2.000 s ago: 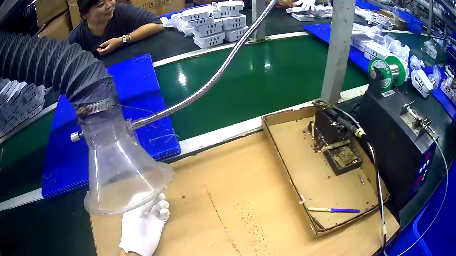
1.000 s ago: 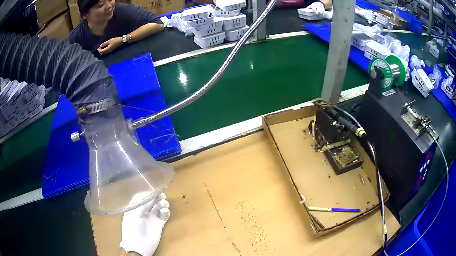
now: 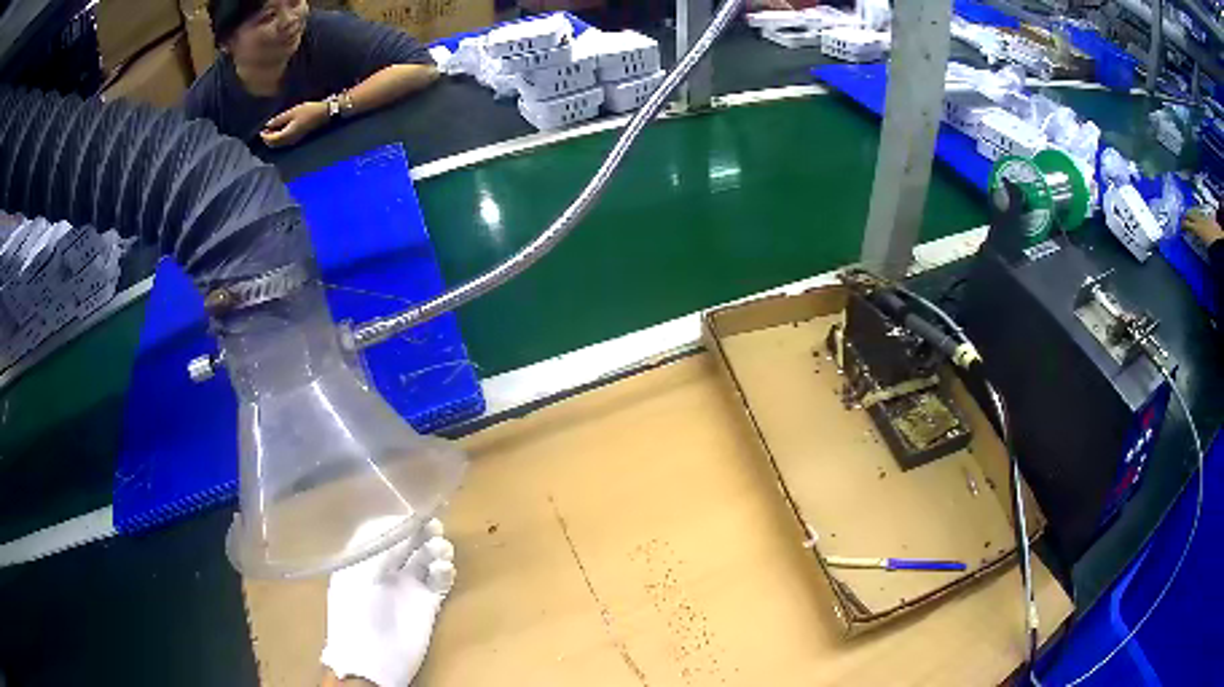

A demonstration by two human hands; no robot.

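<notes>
My left hand [image 3: 384,615], in a white glove, rests on the tan board [image 3: 537,604] at the lower left. Its fingers are curled in, and nothing shows in them. Its upper part lies under or behind the rim of the clear fume hood [image 3: 322,443], which blurs it. My right hand is not in view. The soldering iron [image 3: 926,322] sits in its dark stand [image 3: 879,342] in the cardboard tray [image 3: 792,463].
A blue pen-like tool [image 3: 926,565] lies in the tray. A black machine [image 3: 1047,362] with a solder spool [image 3: 1040,196] stands at right. A ribbed duct [image 3: 148,175] and metal gooseneck [image 3: 537,248] join the hood. A person sits beyond the green belt [image 3: 604,215]; another person's hand [image 3: 1204,226] shows far right.
My left hand has not visibly moved. Another person's hand has appeared at the far right edge. The white housings at the back have shifted a little, and the gloved hand near them is gone.
</notes>
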